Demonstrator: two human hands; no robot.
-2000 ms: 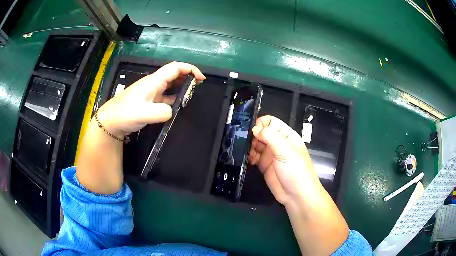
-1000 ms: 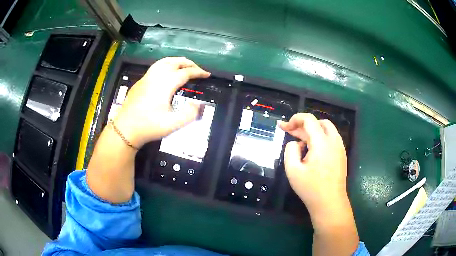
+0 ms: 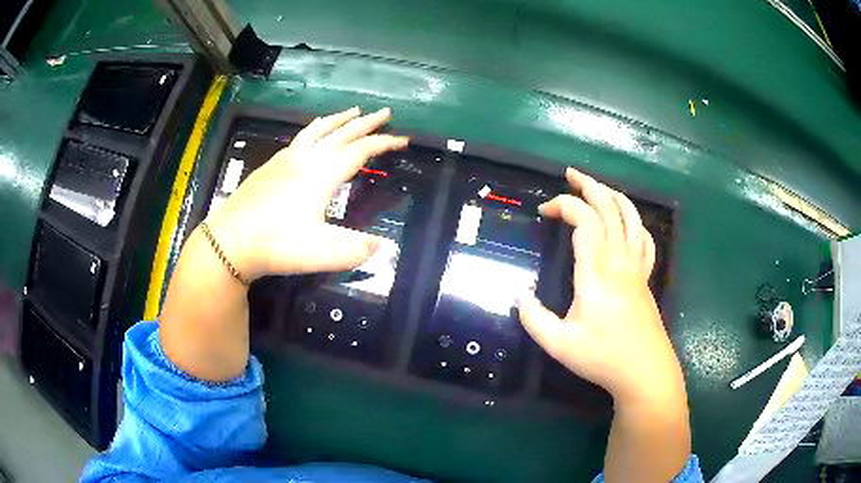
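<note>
A black four-slot phone tray (image 3: 408,325) lies in front of me. The second slot from the left holds a smartphone (image 3: 363,283) with a lit camera view and red text at top. The third slot holds another smartphone (image 3: 481,283) with the same kind of view. My left hand (image 3: 293,203) is spread over the first and second slots, thumb over the second phone's screen, and hides much of the leftmost phone. My right hand (image 3: 604,292) is spread over the third phone's right edge and the fourth slot, mostly hiding that slot. Neither hand grips anything.
Another filled phone tray (image 3: 111,231) stands at left beyond yellow tape (image 3: 186,193). A metal post (image 3: 203,33) rises at the far left. At right lie a small round fitting (image 3: 778,321), a white stick (image 3: 767,362) and a long printed paper strip (image 3: 802,396).
Both phones, earlier tilted up in my hands, now lie flat in their slots. Since one second ago, my fingers have spread wider and the screens' camera views have darkened partly.
</note>
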